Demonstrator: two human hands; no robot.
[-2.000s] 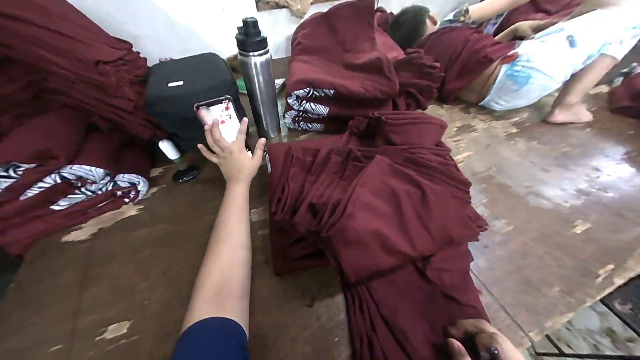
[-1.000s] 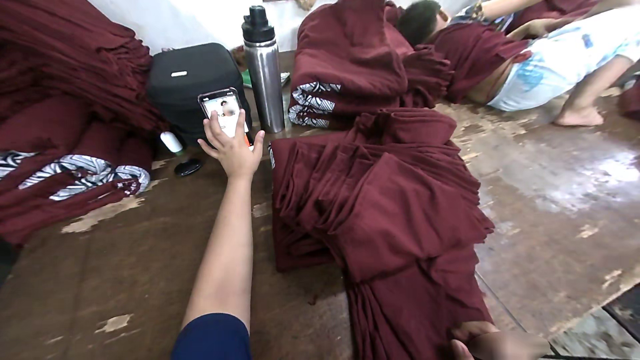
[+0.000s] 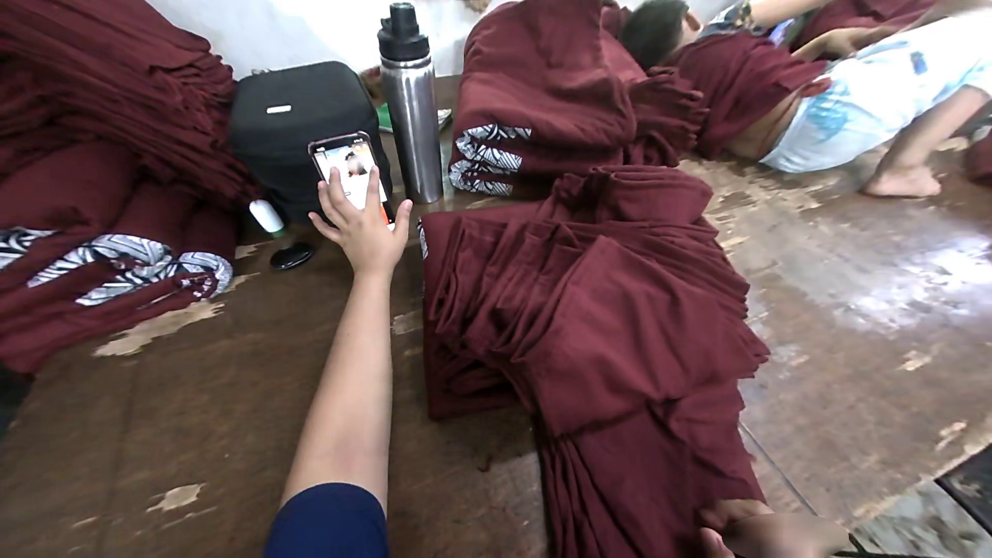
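My left hand [image 3: 364,229] reaches forward with spread fingers over a smartphone [image 3: 353,170], fingertips on or just above its lit screen. The phone leans upright against a black zippered case [image 3: 306,116]. A steel bottle with a black lid [image 3: 415,124] stands just right of them. My right hand [image 3: 763,531], partly blurred at the bottom edge, rests at the lower end of a pile of maroon fabric pieces [image 3: 612,310]; the thumb and a finger are at the cloth, and whether they pinch it is not clear.
Folded maroon cloth with patterned trim [image 3: 542,93] lies behind the pile, and more maroon cloth [image 3: 101,178] is stacked at left. A black oval object [image 3: 292,256] lies near the case. A child in a diaper [image 3: 852,101] lies at back right on the worn wooden surface [image 3: 201,434].
The phone screen's picture has changed since two seconds ago. My left hand stays at the phone, with its fingers shifted slightly. My right hand remains by the lower end of the cloth.
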